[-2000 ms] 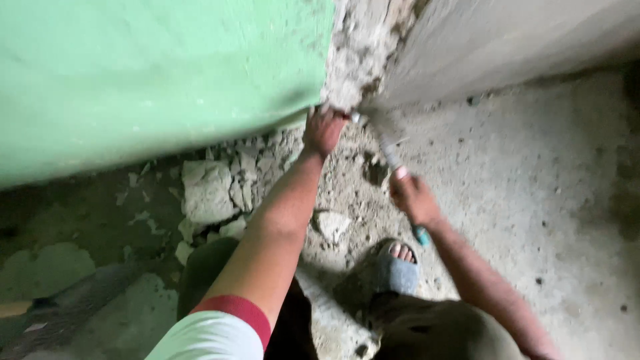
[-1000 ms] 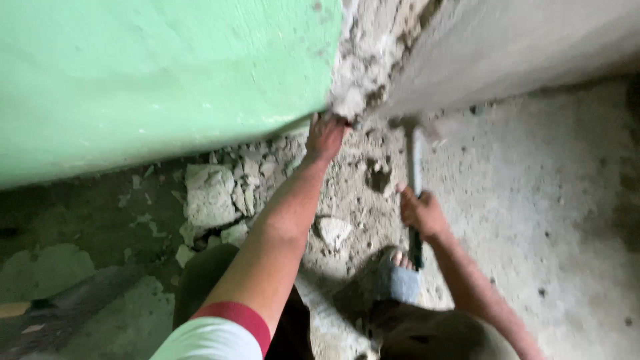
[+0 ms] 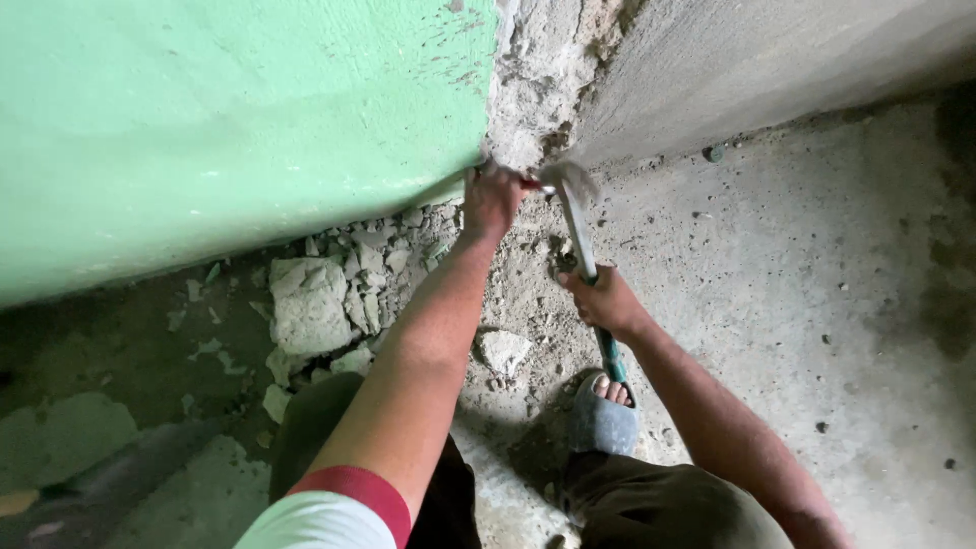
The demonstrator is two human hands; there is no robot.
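My left hand (image 3: 492,200) is closed around a red-handled tool (image 3: 532,184), probably a chisel or screwdriver, low at the broken wall edge. Its metal end points right, toward the hammer head; its other end is hidden. My right hand (image 3: 606,301) grips the green handle of a claw hammer (image 3: 577,229), whose blurred head is beside that metal end. Whether the two touch, I cannot tell. Above my left hand rises a strip of rough, chipped masonry (image 3: 537,84), between the green painted wall (image 3: 305,99) and the grey plastered wall (image 3: 709,69).
Broken masonry chunks (image 3: 309,305) and smaller rubble lie along the green wall's foot. A loose pale chunk (image 3: 505,351) rests between my arms. My sandalled foot (image 3: 606,415) stands below the hammer handle. A dark tool with a wooden handle (image 3: 19,502), blurred, lies at lower left.
The hammer's angle has shifted between frames, its head now beside the red-handled tool instead of apart to the right as one second ago. My left hand has stayed at the wall edge.
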